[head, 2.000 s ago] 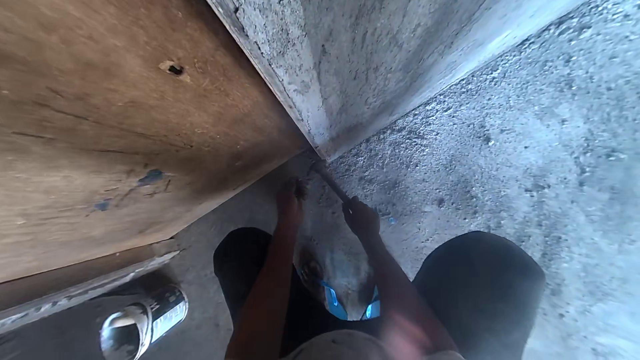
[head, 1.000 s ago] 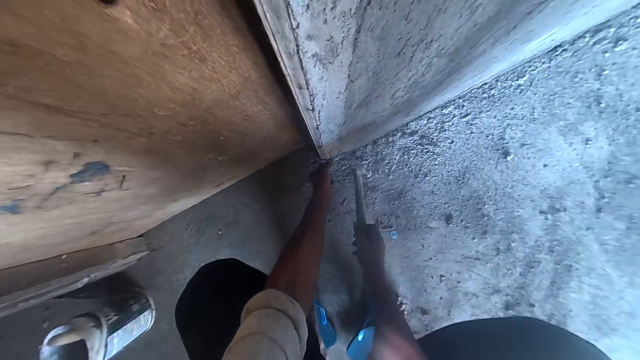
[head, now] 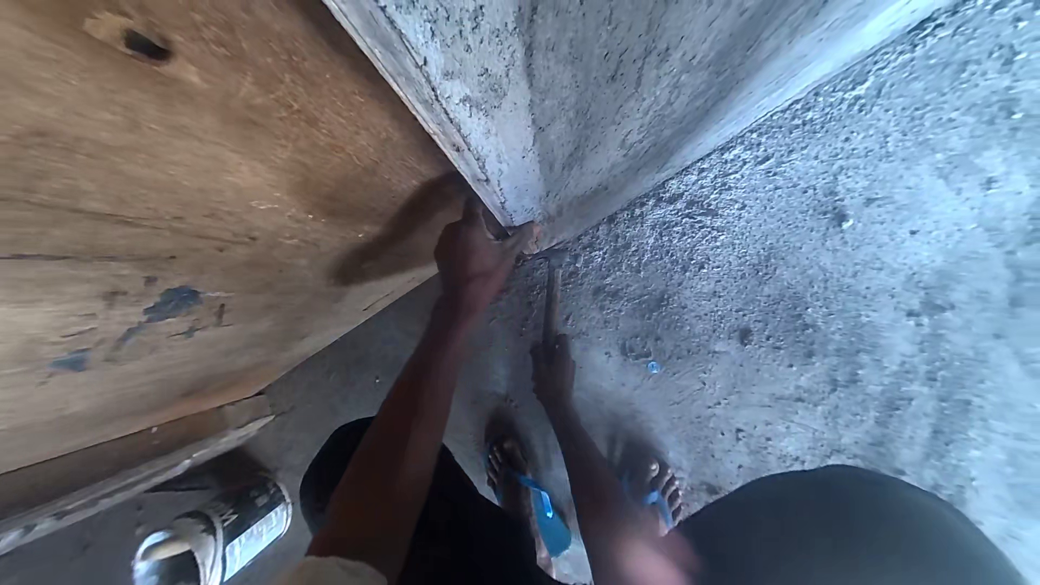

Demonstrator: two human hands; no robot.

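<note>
My left hand [head: 479, 248] is at the low corner where the wooden panel [head: 268, 219] meets the concrete wall edge [head: 512, 175]; its fingers are spread against the corner, thumb side toward the wall foot. Whether it pinches something small there cannot be told. My right hand [head: 554, 370] is closed around the handle of a hammer [head: 552, 301], just above the rough concrete floor. The hammer's head lies near the foot of the wall corner, close beside my left fingers.
A bucket [head: 256, 520] with something pale at its mouth stands at the lower left, beside a wooden board edge [head: 146, 479]. My feet in blue flip-flops [head: 552, 524] are below my hands. A small blue bit [head: 653, 367] lies on the rough floor [head: 812, 325].
My left hand has moved up onto the corner's edge, its fingers now spread. The hammer in my right hand has come closer to the foot of the corner than one second ago.
</note>
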